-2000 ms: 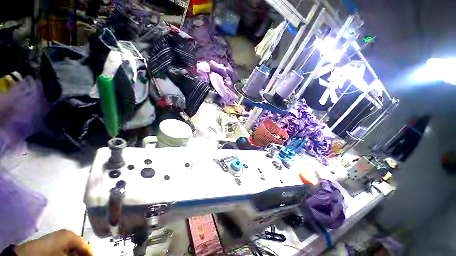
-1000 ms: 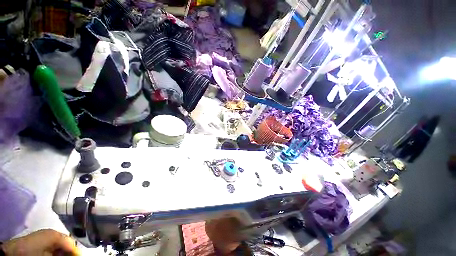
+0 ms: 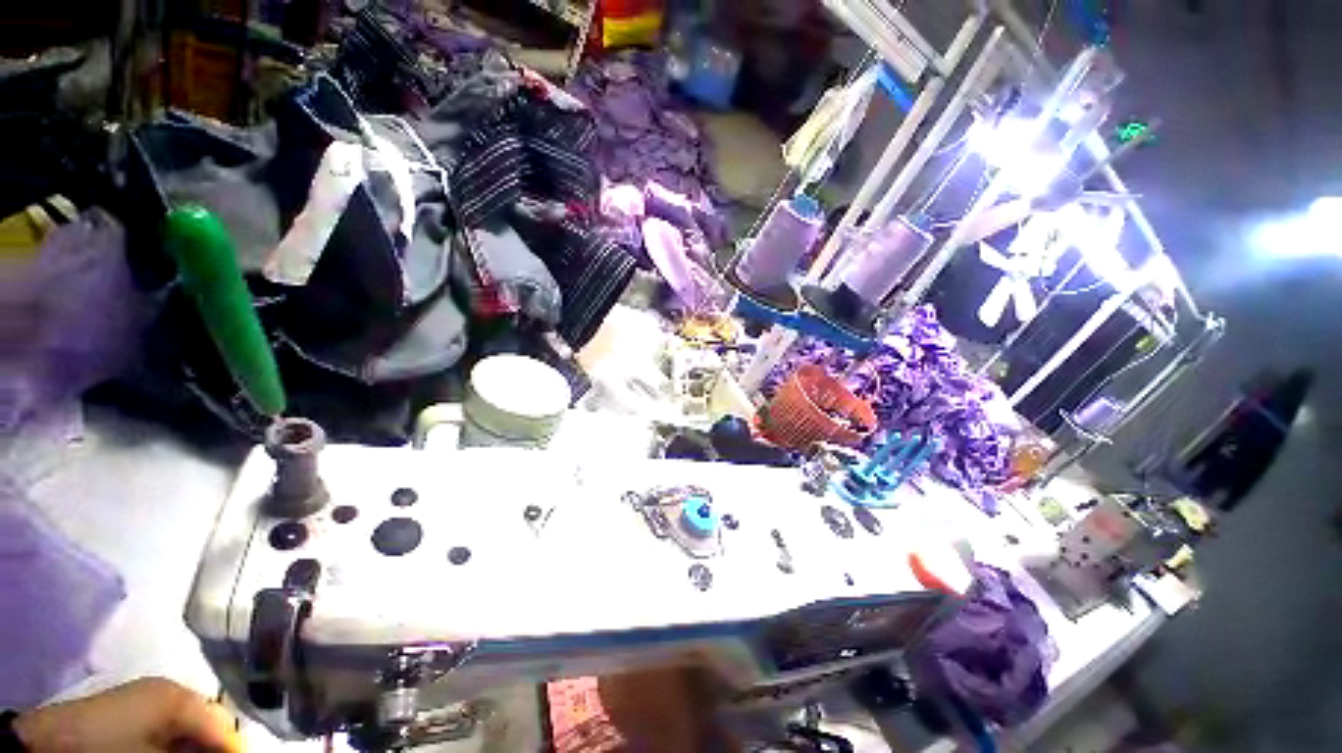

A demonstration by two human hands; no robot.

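The white sewing machine head with a blue stripe fills the lower centre. My left hand is at the bottom left corner, left of the needle end, cut off by the lower edge; its fingertips and anything under them are hidden. A blurred brown shape under the machine arm looks like my right hand, mostly hidden by the arm and the frame's edge. A phone with a pink-red lit screen lies beside it, partly covered. Sheer lilac fabric lies at the left. The workpiece cannot be made out.
A green handle stands above the machine's left end. Behind the machine are a pale cup, an orange-red basket and dark denim garments. Thread cones stand behind right. A purple bundle lies at the machine's right end.
The brown shape, apparently my right hand, appeared under the arm by one second ago and now covers part of the phone. The green handle leans left, upright earlier. My left hand stays bottom left.
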